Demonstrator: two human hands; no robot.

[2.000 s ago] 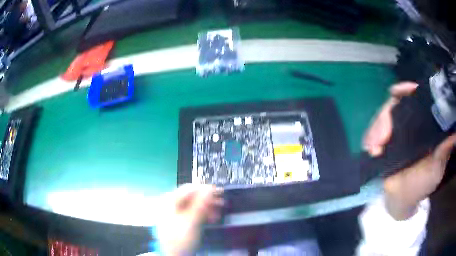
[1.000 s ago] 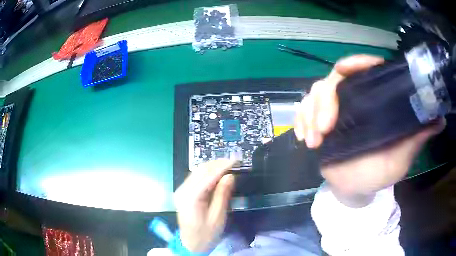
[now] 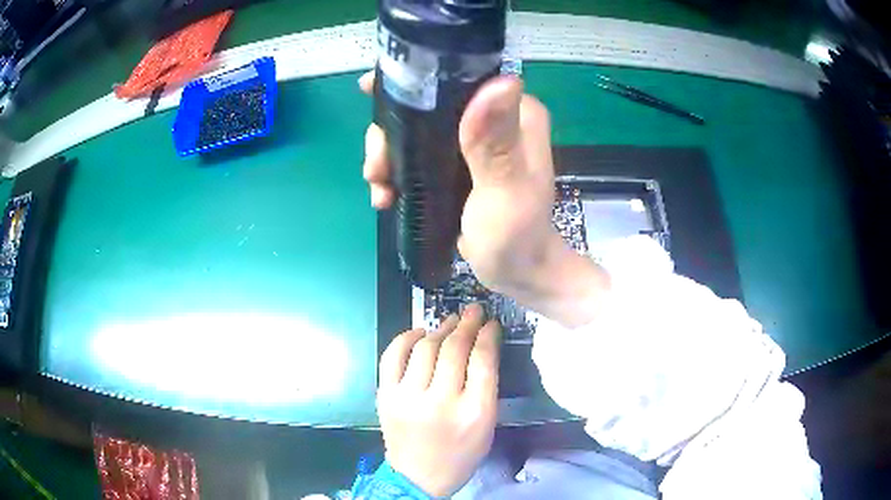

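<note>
My right hand [image 3: 518, 195] is shut around the black electric screwdriver [image 3: 430, 166], which stands nearly upright over the left part of the unit. Its bit is hidden. The mainboard [image 3: 469, 290] lies in a silver-grey housing [image 3: 661, 210] on a black mat [image 3: 708, 229]; the screwdriver and my right hand and forearm cover much of it. A shiny plate [image 3: 611, 217] shows at the right of the board. My left hand [image 3: 440, 391] lies palm down at the unit's near left edge, fingertips on the board; its thumb and anything under the fingers are hidden.
A blue screw bin [image 3: 230, 109] and a crumpled red bag [image 3: 176, 57] lie at the back left. Dark tweezers [image 3: 650, 101] lie behind the mat at the right. Another unit [image 3: 15, 249] is at the far left. More red plastic [image 3: 147, 469] shows below the bench edge.
My right hand has brought the screwdriver from the right to over the board's left part and turned it upright. My left hand has moved slightly right, its fingertips on the board's near edge.
</note>
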